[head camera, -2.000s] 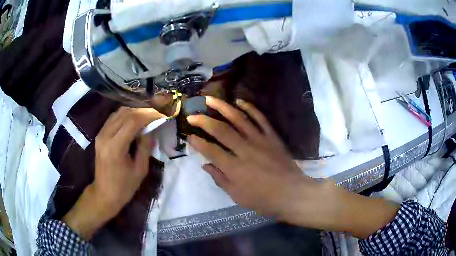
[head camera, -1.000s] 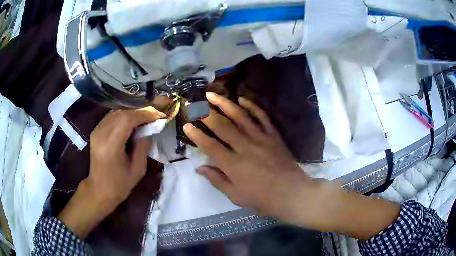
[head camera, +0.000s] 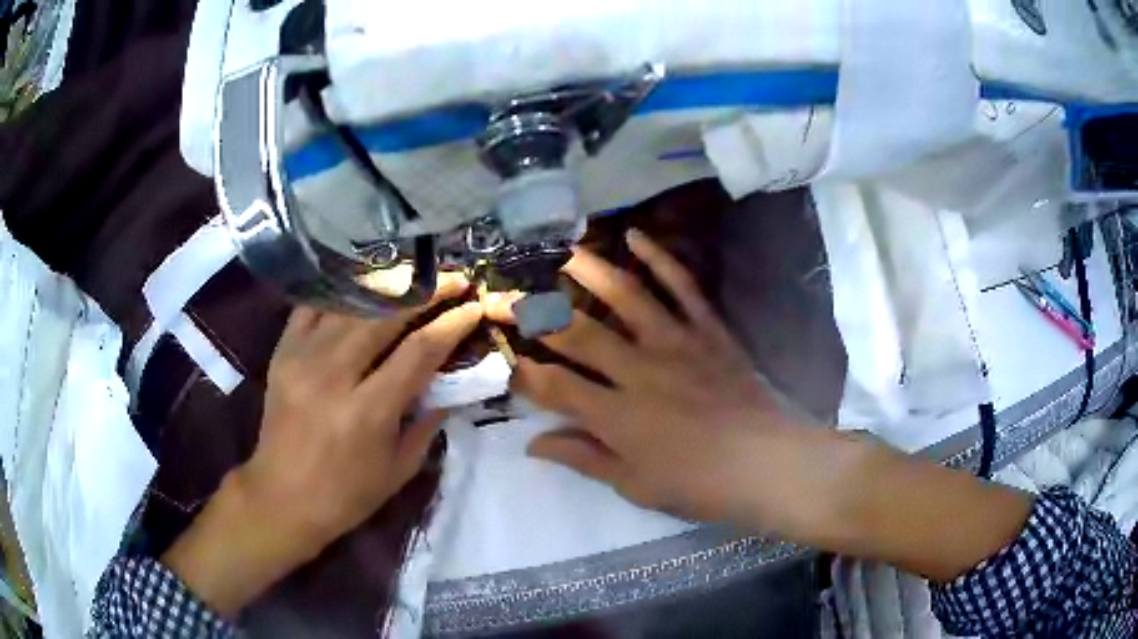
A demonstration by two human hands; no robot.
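Note:
The dark brown panel (head camera: 780,306) lies under the machine head and reaches off to the left. A narrow white strip (head camera: 468,387) lies just in front of the presser foot (head camera: 484,300), which is lit gold. My left hand (head camera: 356,399) is left of the foot, thumb and fingers closed on the white strip, fingertips beside the needle area. My right hand (head camera: 674,399) lies palm down with fingers spread, right of the foot, pressing on the work. A small grey block (head camera: 543,312) sits by its fingertips. The needle point itself is hidden.
The white machine head (head camera: 599,50) with a blue stripe spans the top. A white cloth band (head camera: 901,87) drapes over it. White fabric pieces (head camera: 899,312) lie at right, beside pink and blue pens (head camera: 1058,318). A ruler strip (head camera: 624,568) follows the table's front edge. Padded white fabric is at lower right.
The whole view has shifted, with the machine lower and further right. My left hand has moved closer to the foot and my right hand, its fingers reaching further forward. The white strip now lies flatter before the foot.

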